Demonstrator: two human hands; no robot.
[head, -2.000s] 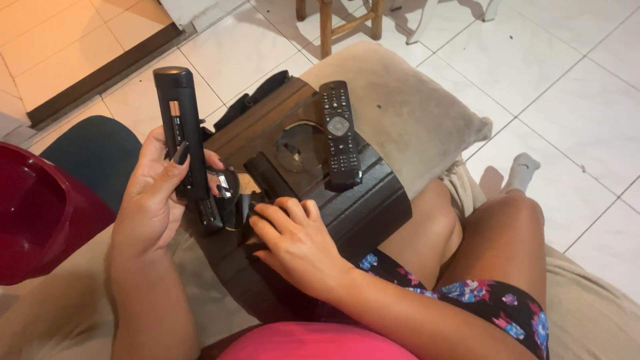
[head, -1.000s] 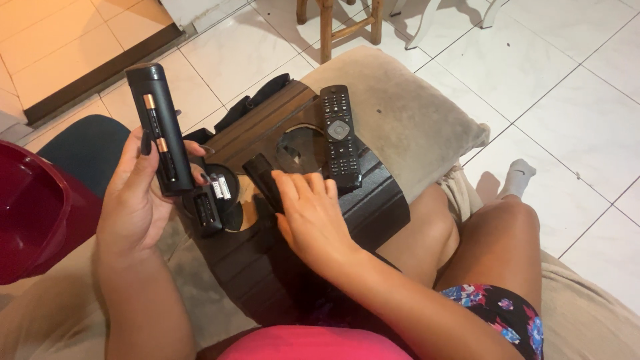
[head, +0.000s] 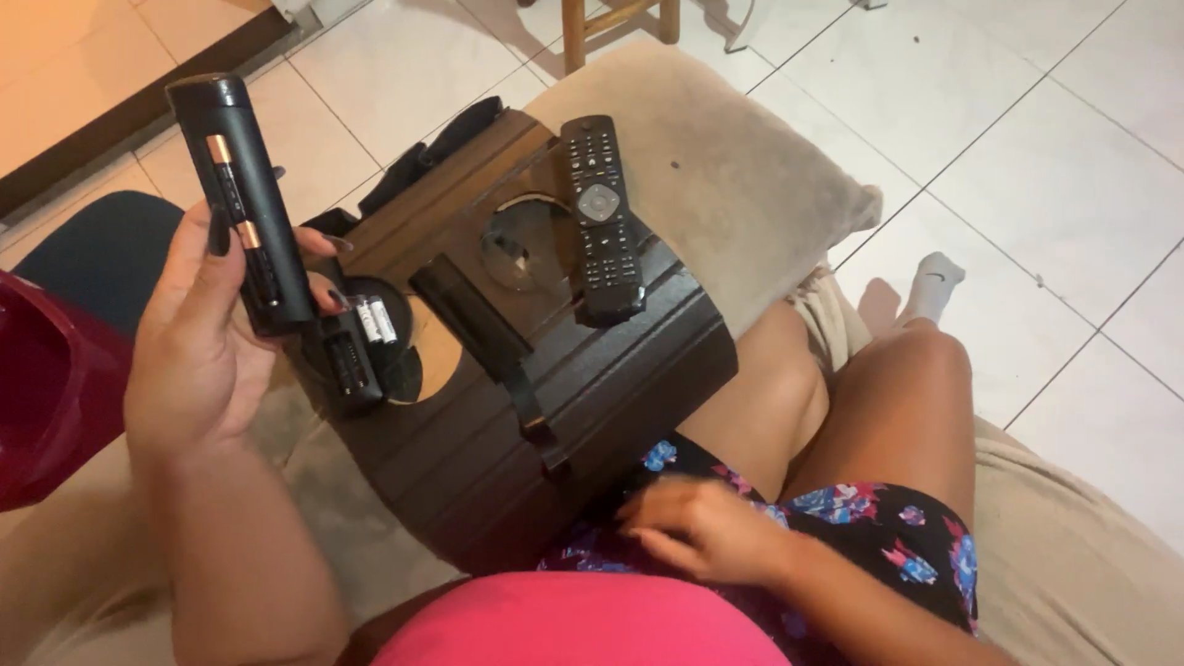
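My left hand [head: 208, 324] holds a black remote control [head: 268, 213] upright, its open battery compartment toward me with batteries [head: 227, 185] in it. Just below its lower end, another black device with an open battery slot [head: 347, 365] lies beside two white batteries [head: 376, 319]. My right hand [head: 703, 527], blurred and with fingers curled, is over the patterned shorts; nothing can be seen in it. A long black cover-like piece [head: 472, 314] and a black remote with a keypad [head: 603, 217] rest on the dark slatted wooden armrest tray [head: 518, 425].
The tray has a round hole with a clear rim [head: 527, 242] and lies over a beige cushion [head: 703, 166]. A dark red plastic container [head: 55, 388] stands at the left. Wooden stool legs [head: 573, 37] are at the top, on white floor tiles.
My right hand has left the black cover-like piece on the tray and moved down toward my lap. My left hand still holds up the remote.
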